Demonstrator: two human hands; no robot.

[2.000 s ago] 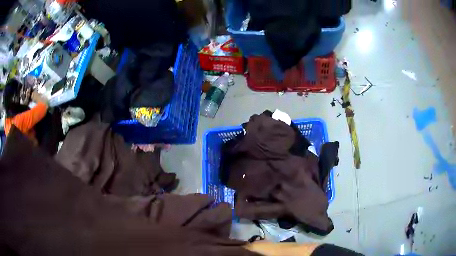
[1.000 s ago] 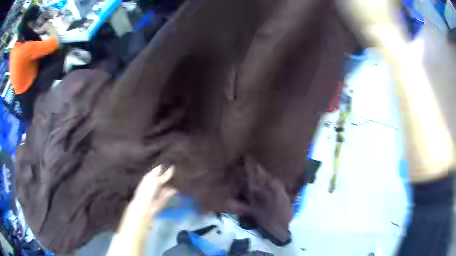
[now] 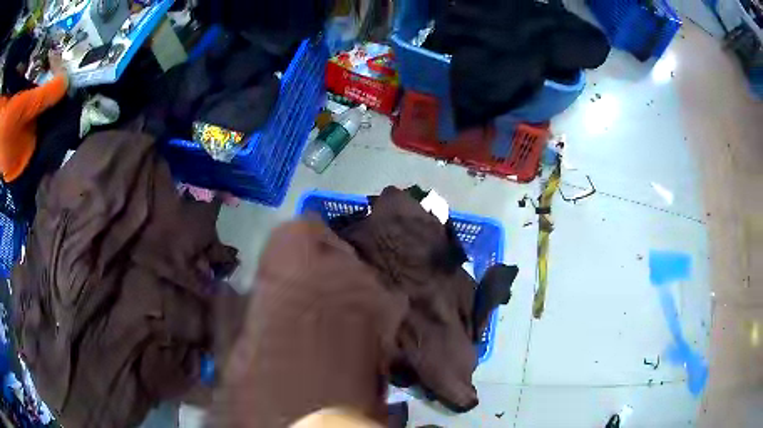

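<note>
A brown garment [image 3: 309, 326] is held up close to the camera, blurred, at the bottom centre. A bare patch of my arm or hand [image 3: 335, 419] shows at the bottom edge below it; I cannot tell which side it belongs to. No fingers of my left or right hand are visible. A blue lattice basket [image 3: 489, 322] stands behind and to the right of the raised garment. Another brown garment [image 3: 431, 288] lies heaped in it and hangs over its front rim, with a white scrap [image 3: 435, 206] at its back. A large brown garment pile [image 3: 104, 292] is at the left.
A large blue crate [image 3: 280, 155] with dark cloth stands behind the pile. A plastic bottle [image 3: 335, 140] and red carton [image 3: 361, 79] are beside it. A light-blue tub of black garments sits above a red crate [image 3: 523, 150]. A person's orange sleeve [image 3: 38, 104] is at upper left.
The spread brown garment has moved from across the view to bottom centre, uncovering the basket and crates. My two arms have left the view except for a bare patch.
</note>
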